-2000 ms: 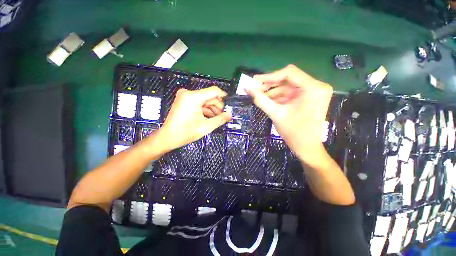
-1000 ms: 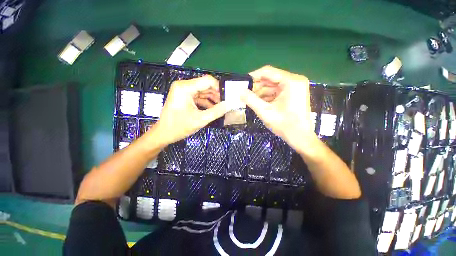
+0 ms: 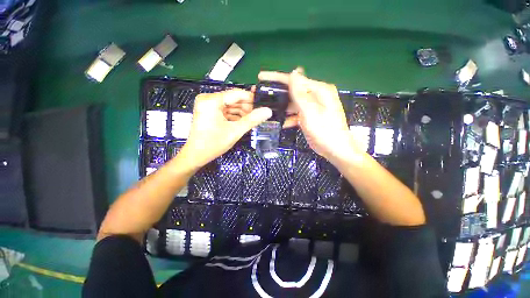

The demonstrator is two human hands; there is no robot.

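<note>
A black housing (image 3: 272, 96) is held between both hands above the compartment tray. Its upper side now looks dark and glossy. A blue-grey circuit board (image 3: 268, 138) hangs below it toward me; whether they are joined cannot be told. My left hand (image 3: 218, 125) grips the housing's left side with its thumb across the lower edge. My right hand (image 3: 317, 110) is at the right side, with fingers at the top and right edge. The compartment tray (image 3: 255, 180) below holds short white squares (image 3: 181, 124) in some pockets.
Two-part pieces (image 3: 226, 61) lie on the green bench beyond the tray. A small dark unit (image 3: 427, 56) lies at the far right. A crowded parts tray (image 3: 491, 192) with long white pieces is on the right. A matt black tray (image 3: 61, 169) is on the left.
The white module first held in my right hand was seen on the housing one second ago. Now the housing shows a dark face, and the hanging part shows blue-grey instead of tan.
</note>
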